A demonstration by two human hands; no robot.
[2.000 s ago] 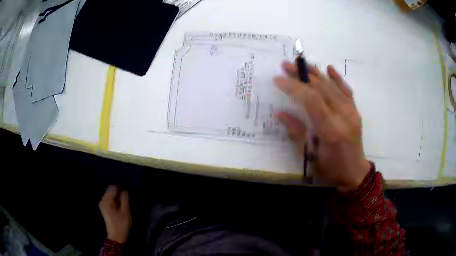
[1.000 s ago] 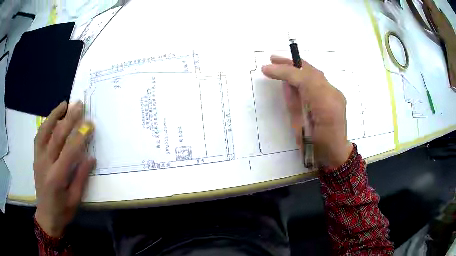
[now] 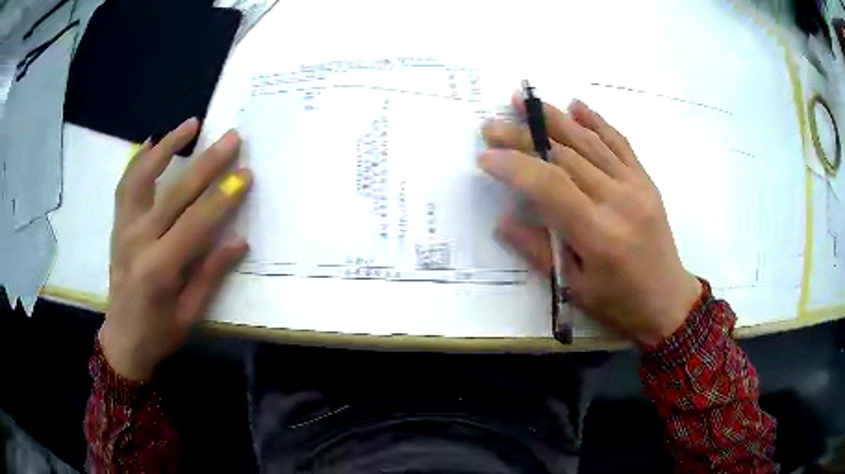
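The pale pattern template [image 3: 315, 185] with small printed characters and a square code lies flat on the white drafting paper [image 3: 649, 56]. My left hand [image 3: 171, 250] is at the template's left edge, fingers apart, a yellow band on one finger; it holds nothing. My right hand [image 3: 598, 218] is at the template's right edge, palm down, covering that edge. It holds the pen [image 3: 536, 125] between its fingers, the black grip end pointing away from me and the other end near the table's front edge. Whether the fingertips press on the template is blurred.
A black pattern piece [image 3: 148, 69] lies at the upper left, just beyond my left fingertips. Grey pattern pieces [image 3: 37, 139] lie at the far left. A tape roll [image 3: 824, 135] is at the far right, beside a yellow tape strip [image 3: 804, 185]. Thin drawn lines show right of my right hand.
Since one second ago the template appears further right in view, between both hands. My left hand entered the table area after two seconds ago. My right hand keeps the pen. The camera view has also shifted.
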